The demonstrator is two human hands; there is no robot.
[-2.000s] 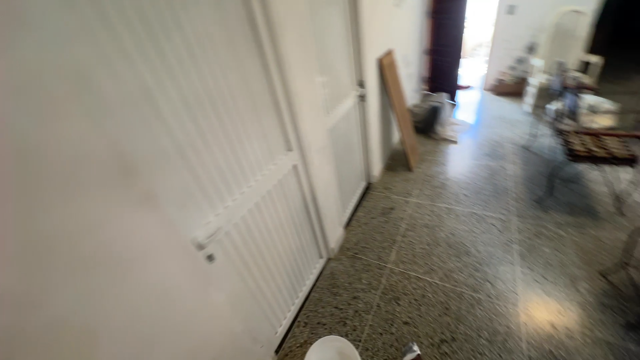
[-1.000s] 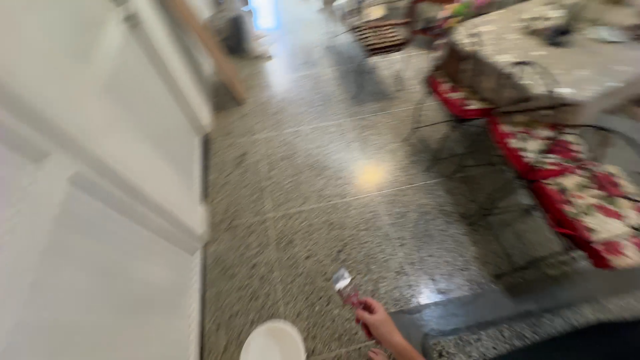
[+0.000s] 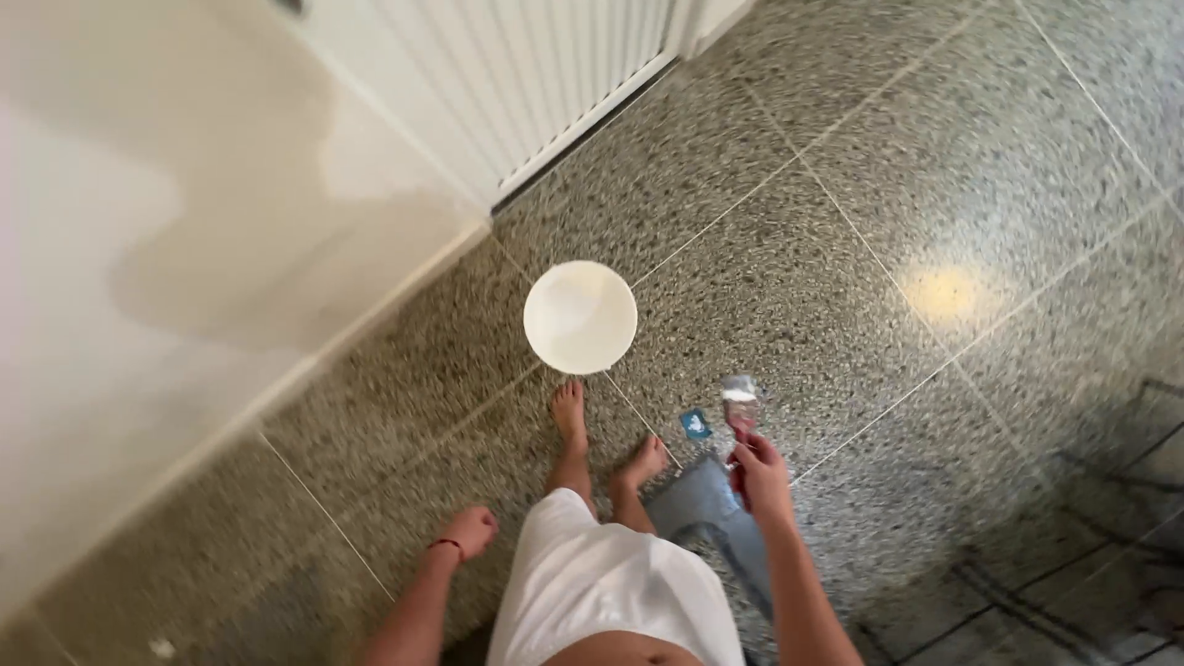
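Note:
My right hand (image 3: 763, 474) grips the reddish handle of a paintbrush (image 3: 740, 402), whose bristle end points away from me and bears white paint. Left of the brush, a small blue piece (image 3: 696, 425) with a white mark lies on the floor. A round white bucket (image 3: 580, 317) stands on the speckled floor just beyond my bare feet. My left hand (image 3: 475, 532) hangs beside the white shorts with its fingers curled; whether it holds anything cannot be told. A band circles that wrist.
A wall (image 3: 231, 231) with darker patches runs along the left, meeting a white ribbed door (image 3: 518, 83). A grey-blue object (image 3: 708, 504) lies beside my right foot, partly hidden. Dark thin metal legs (image 3: 1008, 601) stand at the lower right.
The view has swung down to the floor, bucket and feet. My left hand now shows at the lower left; the brush was in my right hand a second ago too.

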